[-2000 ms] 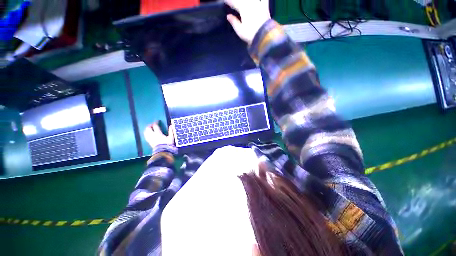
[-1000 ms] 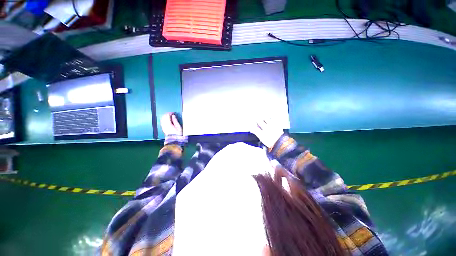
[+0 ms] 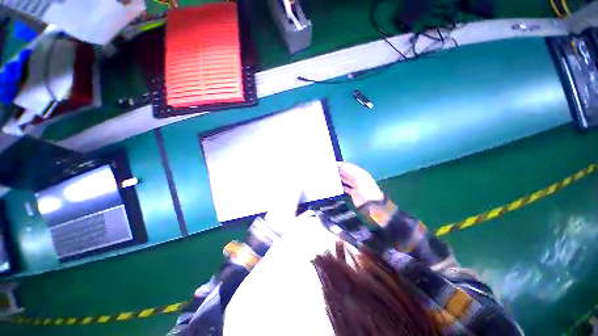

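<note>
A closed laptop (image 3: pixel 269 154), its lid glaring white, lies on the blue-green bench in front of me with a thin black border around it. My right hand (image 3: pixel 360 185) is at its right front corner, fingers against the edge; whether they grip it is unclear. My left hand (image 3: pixel 285 205) is a blurred, overexposed patch at the laptop's front edge; its fingers cannot be made out.
An open laptop (image 3: pixel 88 213) stands to the left, with a small white piece (image 3: pixel 130 182) at its side. A small USB-like stick (image 3: pixel 362 99) and cables (image 3: pixel 426 41) lie behind. A red ribbed tray (image 3: pixel 204 56) is at the back. Another unit (image 3: pixel 580 79) is far right.
The laptop was open two seconds ago and is closed now. My right hand has moved from its lid to its right edge. My left hand has moved from the left side to the front edge. The view has tilted.
</note>
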